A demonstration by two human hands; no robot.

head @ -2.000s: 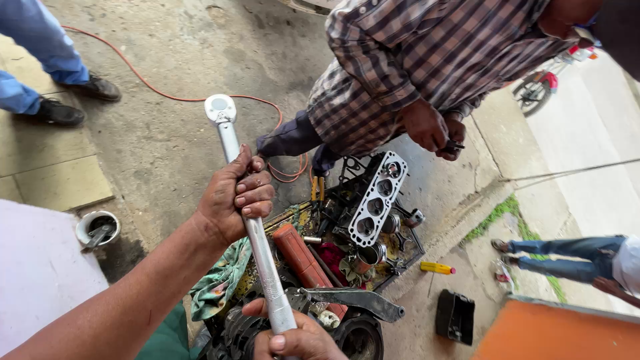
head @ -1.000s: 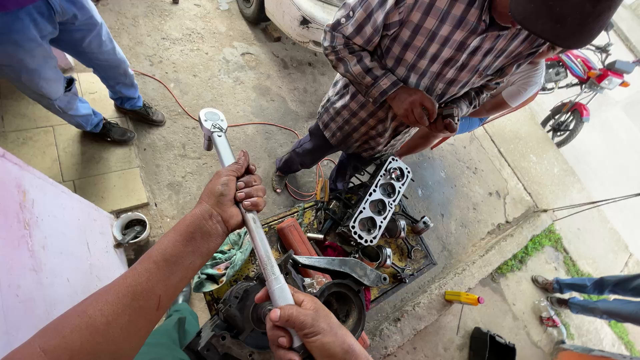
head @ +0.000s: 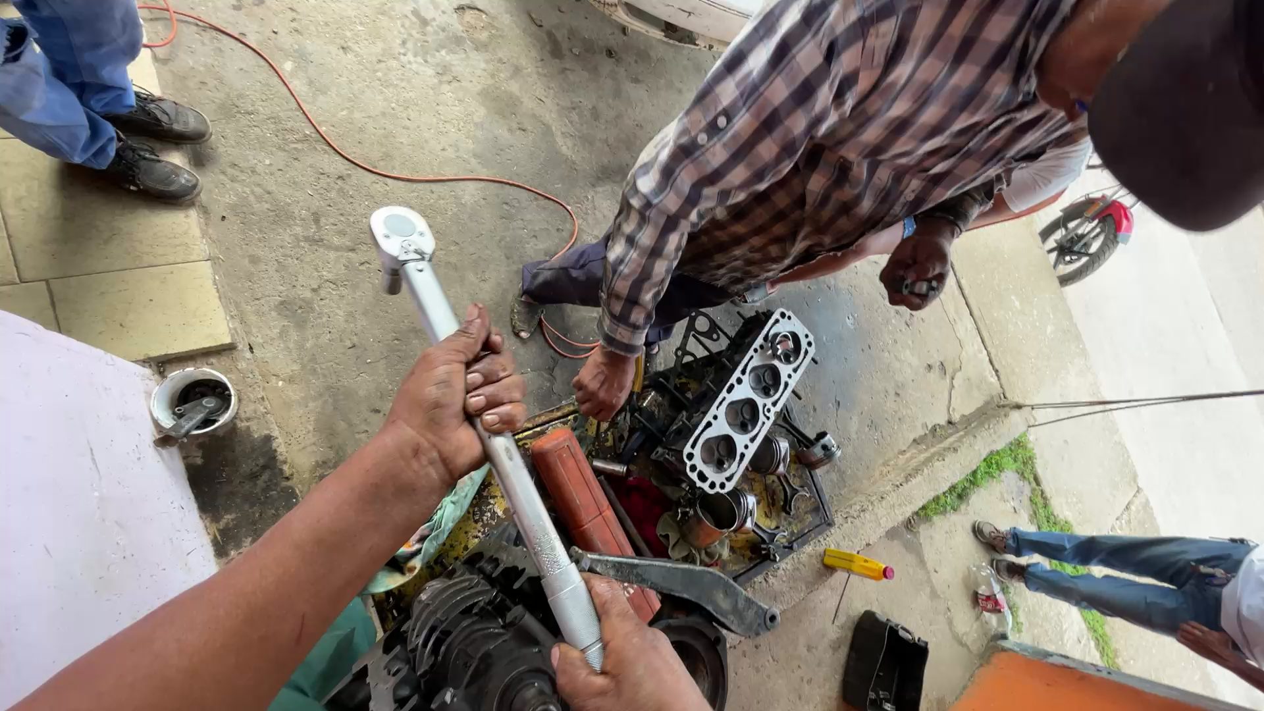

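Note:
My left hand (head: 454,395) is closed around the upper shaft of a steel torque wrench (head: 516,474), below its round ratchet head. My right hand (head: 632,652) grips the knurled handle at its lower end. The wrench slants above a dark finned engine part (head: 474,632) and an orange-red case (head: 583,494). Beyond it lies a cylinder head (head: 750,400) with a pale face and several round chambers. Pistons (head: 719,513) with connecting rods lie beside it. A black metal bracket arm (head: 681,585) extends right from behind the wrench handle.
A co-worker in a plaid shirt (head: 790,158) leans over the parts, one hand low near the cylinder head. A yellow screwdriver (head: 857,565) and a black open case (head: 884,662) lie at the right. A white pot (head: 195,402), an orange hose (head: 395,178) and other people's legs are around.
The co-worker's hands, close together before, are now apart, one lowered beside the engine parts. My hands keep hold of the torque wrench. The view has shifted.

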